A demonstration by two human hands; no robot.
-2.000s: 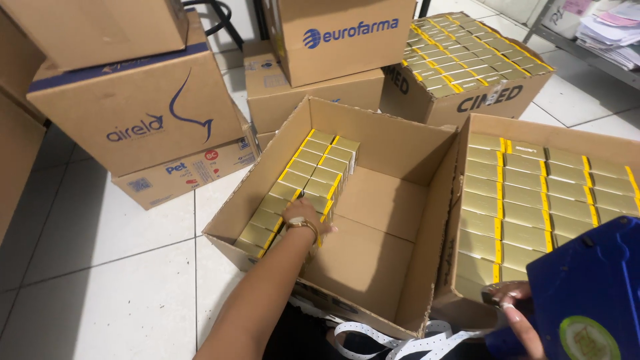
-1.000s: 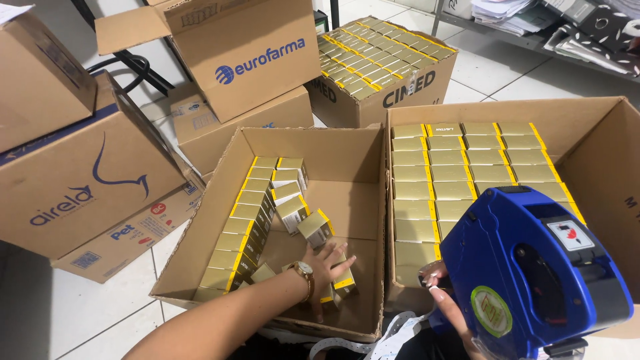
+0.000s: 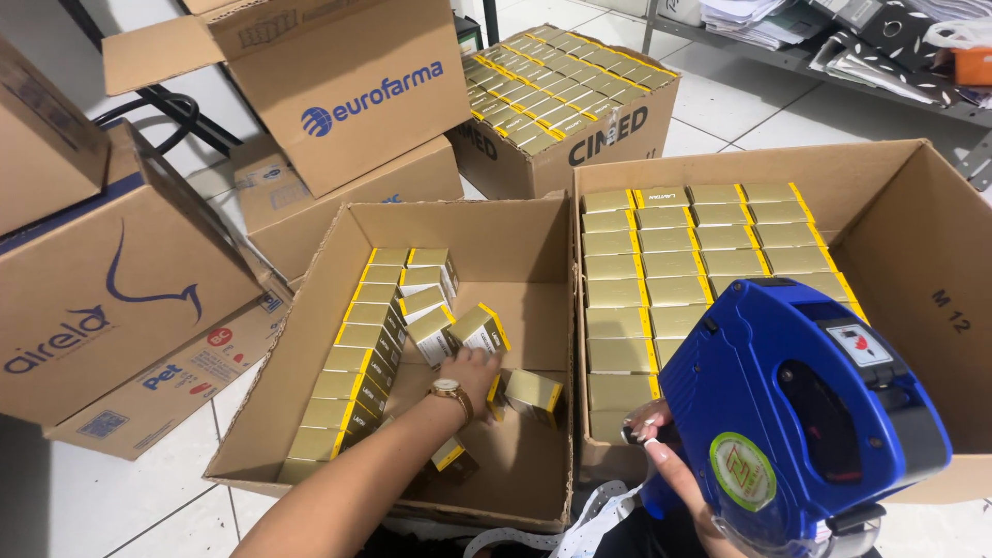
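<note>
My left hand [image 3: 469,380], with a gold watch [image 3: 452,391] at the wrist, is inside the middle cardboard box [image 3: 535,325]. Its fingers touch a tilted gold-and-yellow carton [image 3: 482,328]; whether they grip one is hidden. More cartons lie loose around it, one on its side [image 3: 535,391] to the right. A neat row of cartons [image 3: 356,335] runs along the box's left side. My right hand [image 3: 670,457] holds a blue handheld label applicator [image 3: 798,403] over the right cardboard box [image 3: 891,256], where gold cartons [image 3: 674,263] lie in rows.
A carton-filled cardboard box [image 3: 589,139] stands behind. Stacked cardboard boxes [image 3: 372,101] rise at the back left, with another branded box [image 3: 124,294] at the left. A metal shelf [image 3: 814,70] with papers is at the upper right. A perforated white strip [image 3: 589,519] hangs by the applicator.
The cartons of the right-hand row in the middle box, aligned two seconds ago, are now partly scattered and tilted. My left hand has moved rightward from the rows. The view has shifted.
</note>
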